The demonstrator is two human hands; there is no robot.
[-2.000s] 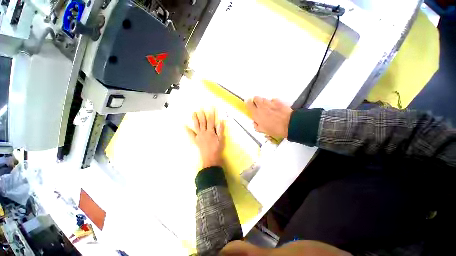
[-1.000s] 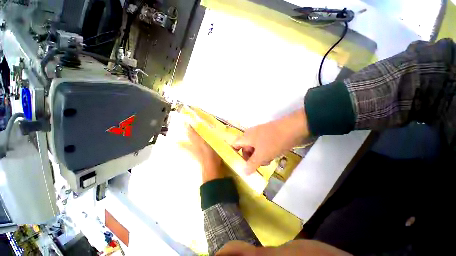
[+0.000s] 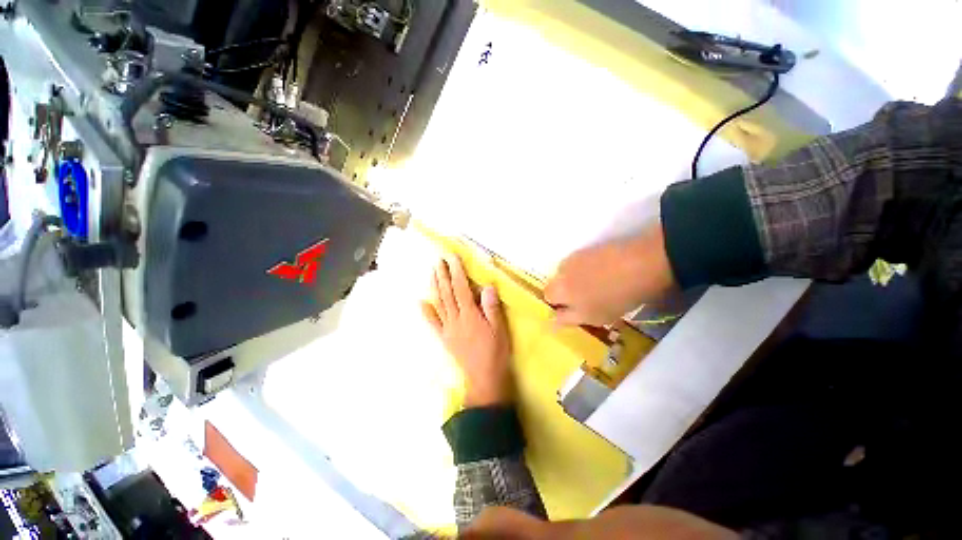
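Observation:
A yellow fabric panel [image 3: 575, 448] lies on the white machine table, partly washed out by glare. A narrow yellow strip [image 3: 512, 283] runs from the needle area [image 3: 399, 217] down to the right. My left hand [image 3: 475, 335] lies flat on the panel, left of the strip, fingers somewhat spread, holding nothing. My right hand [image 3: 612, 283] is curled with its fingertips closed on the strip's edge; its thumb is mostly hidden. A brass-coloured metal piece [image 3: 624, 357] sits just below my right hand. The needle itself cannot be made out.
The sewing machine head [image 3: 258, 258], with a red logo, stands on the left. Dark snips [image 3: 733, 51] with a black cord lie at the upper right on a yellow layer. A reddish-brown card [image 3: 230, 460] is at the lower left. A blue ring [image 3: 72, 198] shows on the machine arm.
My left hand, earlier partly hidden beside the raised fabric edge, now lies flat on top with fingers visible. The fabric lies flatter. My right hand stays at the strip, and the view has shifted.

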